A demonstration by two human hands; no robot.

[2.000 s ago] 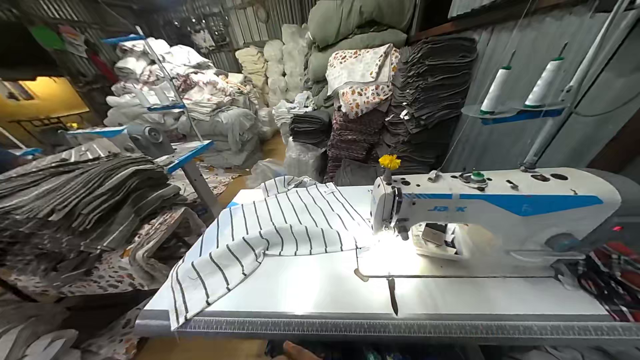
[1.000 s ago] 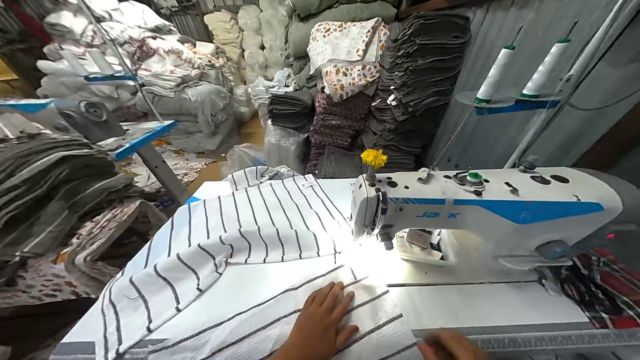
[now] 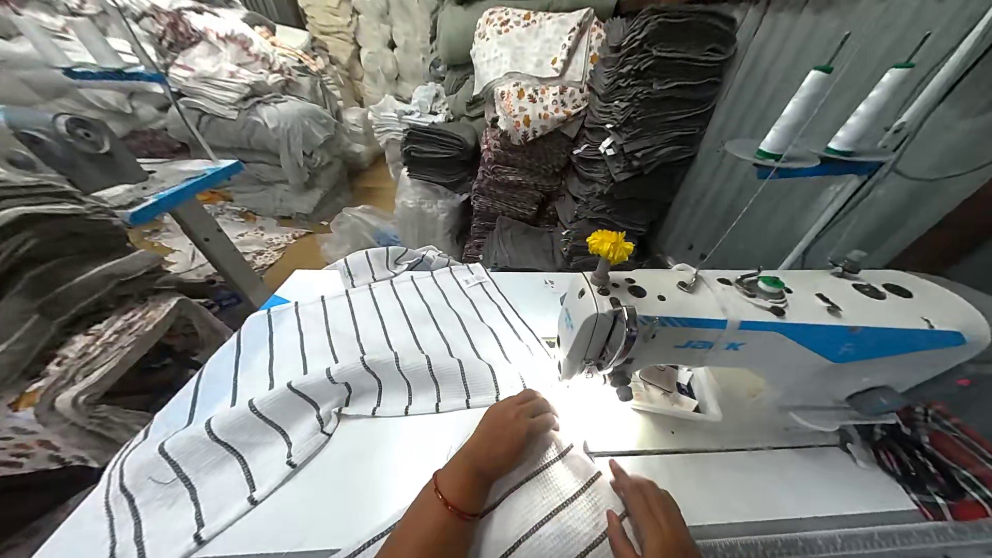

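A white sewing machine (image 3: 775, 333) with a blue stripe stands on the right of the white table, its lit needle area at the left end. My left hand (image 3: 515, 430), a red bangle on its wrist, presses on a piece of white striped fabric (image 3: 542, 496) just left of the needle area; its fingers are bent and their tips partly hidden. My right hand (image 3: 647, 511) rests at that piece's right edge, fingers a little apart, holding nothing that I can see. A larger white striped cloth (image 3: 403, 333) is spread over the table's left part.
Two white thread cones (image 3: 794, 115) stand on a holder behind the machine. A white tray (image 3: 701, 395) with small items sits behind its needle area. A ruler (image 3: 852, 539) runs along the front edge. Folded dark fabric stacks (image 3: 651, 116) rise behind; plaid cloth (image 3: 942, 457) lies at right.
Since the oldest frame, both hands and a second striped piece have come onto the table. Since one second ago, my left hand and this piece have moved closer to the needle area.
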